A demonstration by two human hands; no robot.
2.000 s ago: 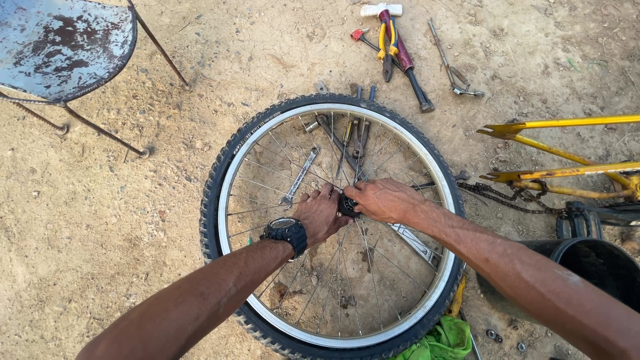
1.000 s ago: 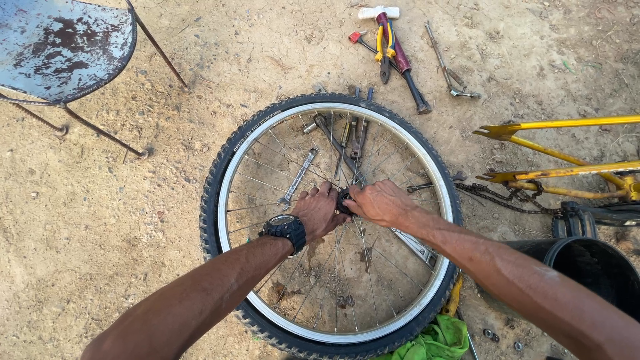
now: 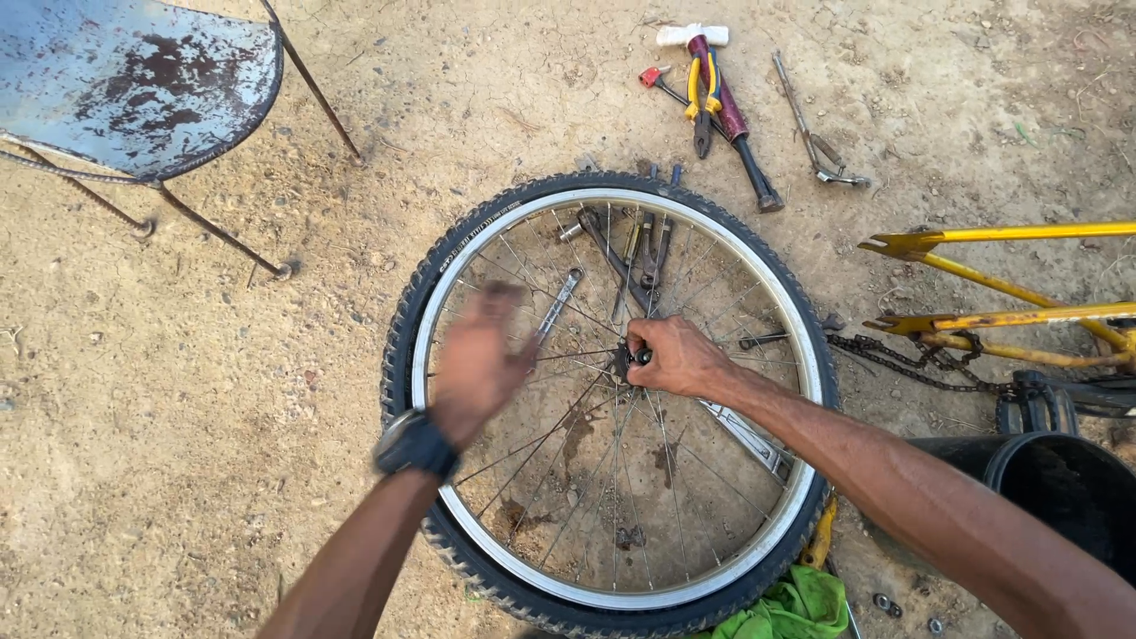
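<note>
A bicycle wheel (image 3: 424, 373) with a knobby black tyre and silver rim lies flat on the dirt. At its centre, my right hand (image 3: 674, 355) has its fingers curled around a small dark part of the hub (image 3: 624, 364). My left hand (image 3: 484, 359), blurred and with a watch on its wrist, is over the left spokes, apart from the hub, fingers spread and holding nothing. Through the spokes a combination wrench (image 3: 559, 306) shows beside the left hand, and several dark tools, one of them an adjustable wrench (image 3: 612, 257), lie beyond the hub.
A hammer (image 3: 729, 111) and yellow-handled pliers (image 3: 703, 102) lie beyond the wheel. On the right are a yellow bicycle frame (image 3: 1029, 315), a chain (image 3: 932, 359) and a black bucket (image 3: 1056, 484). A green cloth (image 3: 790, 608) touches the tyre. A worn metal chair (image 3: 160, 89) stands upper left.
My left hand has left the hub and moved to the left over the spokes. My right hand has stayed at the hub.
</note>
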